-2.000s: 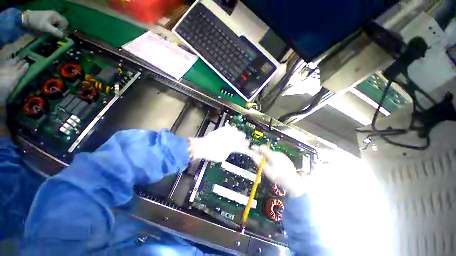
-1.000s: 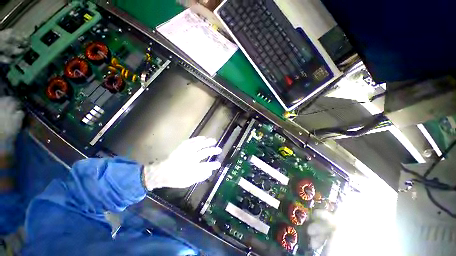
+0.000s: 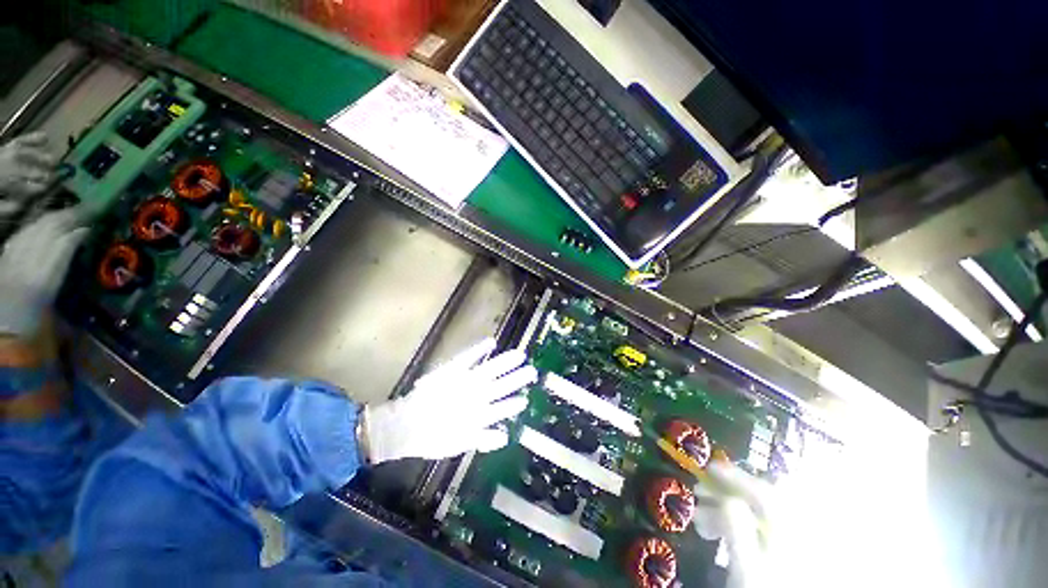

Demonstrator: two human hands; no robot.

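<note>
A green circuit board (image 3: 598, 454) with three white bars and three copper-orange ring inductors (image 3: 671, 505) lies on the metal-railed line at the lower right. My gloved left hand (image 3: 451, 408) is open and palm down, fingers spread, at the board's left edge and over its pale side rail. My gloved right hand (image 3: 736, 505) is at the board's right side, blurred and partly lost in glare. A blurred yellow stick (image 3: 680, 453) reaches from it across the upper inductor; the exact grip is unclear.
A second board (image 3: 172, 270) under a pale green fixture (image 3: 98, 172) lies at the left, with another person's gloved hands (image 3: 35, 258) beside it. A written sheet (image 3: 420, 136) and a black keyboard (image 3: 575, 126) lie behind the line. A red bin (image 3: 374, 23) stands farther back.
My hands were together over the board with the stick slanting down; they are now apart. My left hand is at the board's left edge, and the stick shows at the upper inductor. The view has shifted.
</note>
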